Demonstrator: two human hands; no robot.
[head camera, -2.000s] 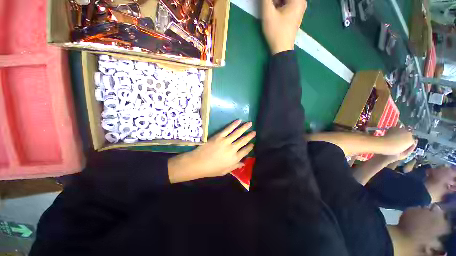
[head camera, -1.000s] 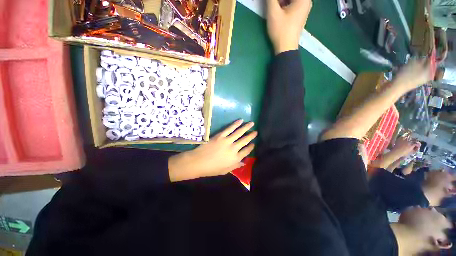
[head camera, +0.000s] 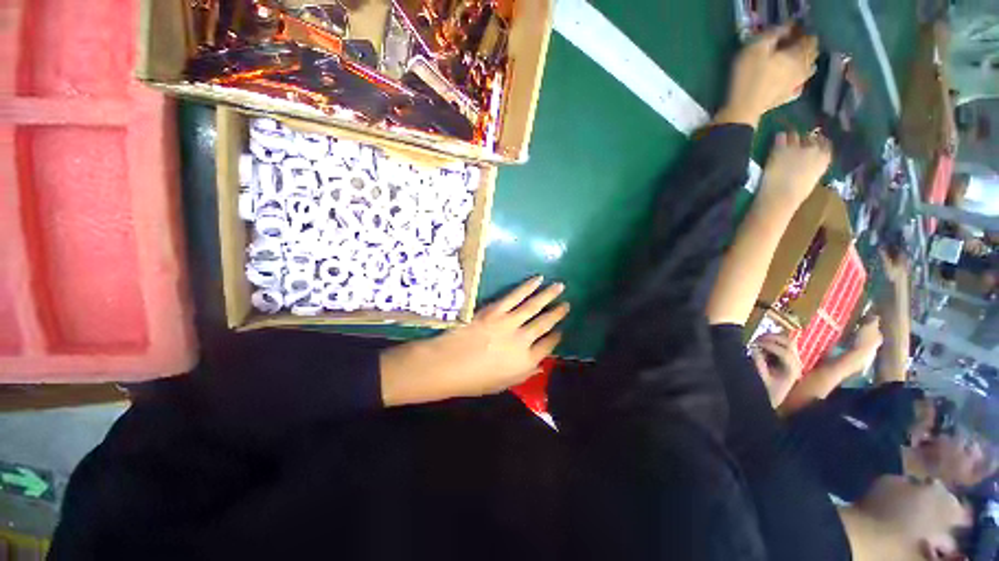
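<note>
My left hand (head camera: 477, 343) lies flat with its fingers apart, palm down at the bench's near edge, holding nothing. My right hand (head camera: 772, 75) is stretched out over the belt at the upper right, its fingers bent beside a small whitish-grey part-built unit (head camera: 767, 13); whether it grips the unit is unclear. The ring box (head camera: 232, 236) holds a heap of white rings (head camera: 356, 225), left of my left hand. The flex-part box (head camera: 526, 82), full of shiny orange and dark strips, stands just beyond it.
A pink-red compartment tray (head camera: 164, 236) lies at the left. A white line (head camera: 635, 64) crosses the green surface. Neighbouring workers' hands and arms (head camera: 756, 236) are at the right, by a cardboard box (head camera: 838, 225) and a red tray (head camera: 838, 307). More units are along the belt.
My right hand has moved right and outward from the white line to the unit on the belt. My left hand has stayed flat. A neighbour's arm has swung back left, near my right forearm.
</note>
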